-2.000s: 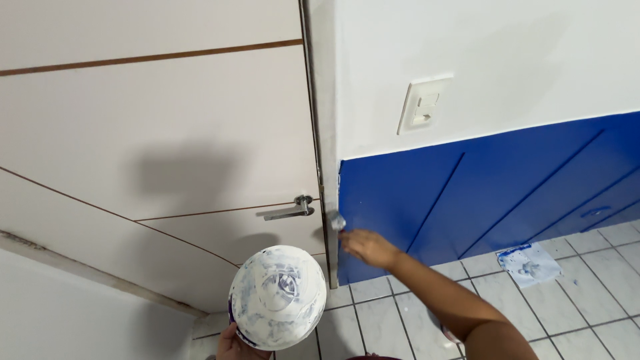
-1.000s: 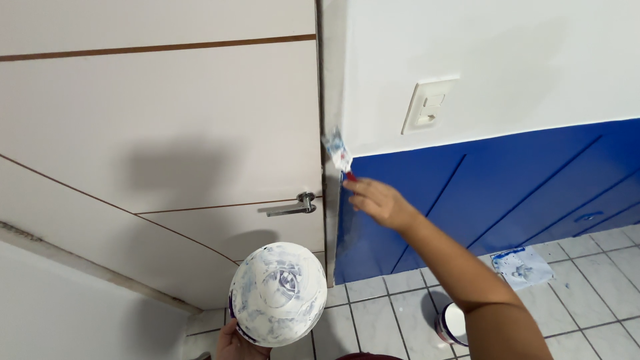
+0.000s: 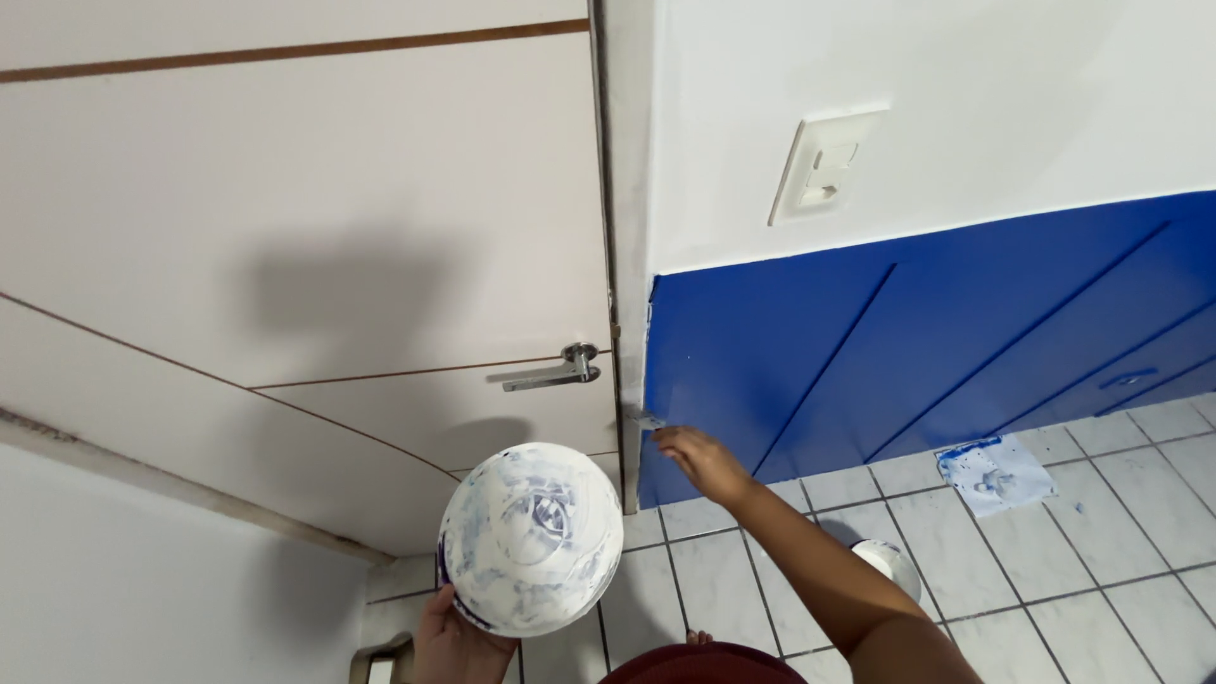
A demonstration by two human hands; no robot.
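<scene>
My right hand [image 3: 705, 460] grips a paintbrush [image 3: 646, 418], its bristles against the narrow white edge of the wall [image 3: 631, 380] beside the door. The handle is mostly hidden by my fingers. At the lower middle, my left hand [image 3: 461, 635] holds a round lid [image 3: 534, 539] smeared with white and bluish paint by its lower left rim. Right of the brush, the lower wall [image 3: 741, 361] is painted blue, with white above it. Left of the brush stands a light door [image 3: 313, 190] with a metal lever handle [image 3: 560, 369].
A white wall plate [image 3: 828, 166] with a switch and outlet sits above the blue part. On the tiled floor [image 3: 1007, 570] are an open paint container [image 3: 888, 567], partly behind my right arm, and a paint-stained sheet [image 3: 996, 475]. A brownish object [image 3: 382, 657] stands at the bottom left.
Since one second ago, my right hand has moved the brush down along the wall's edge, from above the top of the blue paint to below the door handle's level. My left hand still holds the lid.
</scene>
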